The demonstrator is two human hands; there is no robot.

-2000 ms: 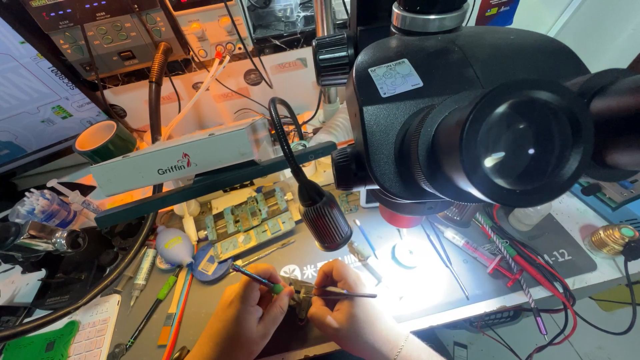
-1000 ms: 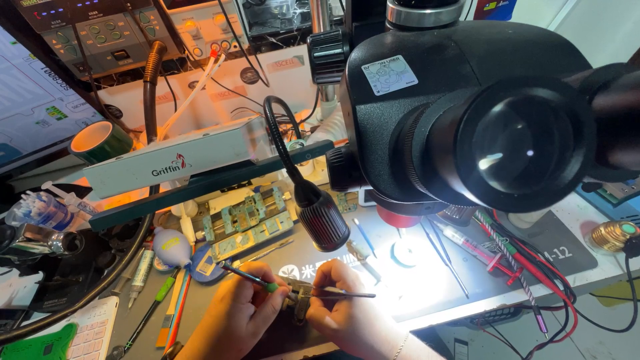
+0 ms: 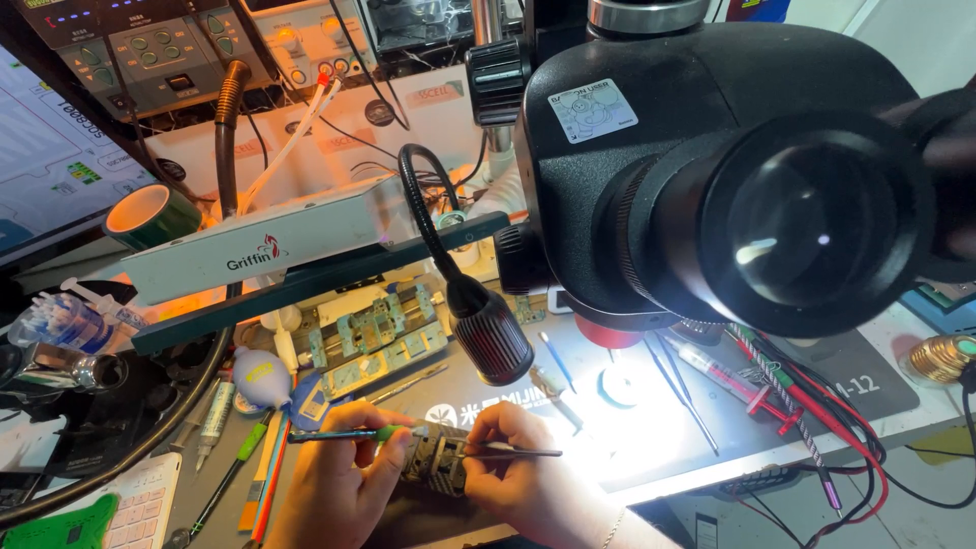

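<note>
My left hand (image 3: 347,473) grips a slim dark tool with a green grip (image 3: 343,435); its right end lies over a small metal clamp-like fixture (image 3: 436,461) at the bottom centre. From the other side, my right hand (image 3: 515,465) pinches thin metal tweezers (image 3: 518,451), whose one end points right and whose other end is hidden by the fingers. The fixture lies between both hands, above the grey work mat (image 3: 564,488). What is held in the fixture is too small to tell.
A stereo microscope (image 3: 686,191) looms over the right side. A gooseneck lamp (image 3: 492,335) hangs just above my hands. Behind stand a board holder (image 3: 381,335) and a blue air blower (image 3: 261,379). Red and black leads (image 3: 831,419) lie right; brushes (image 3: 263,488) lie left.
</note>
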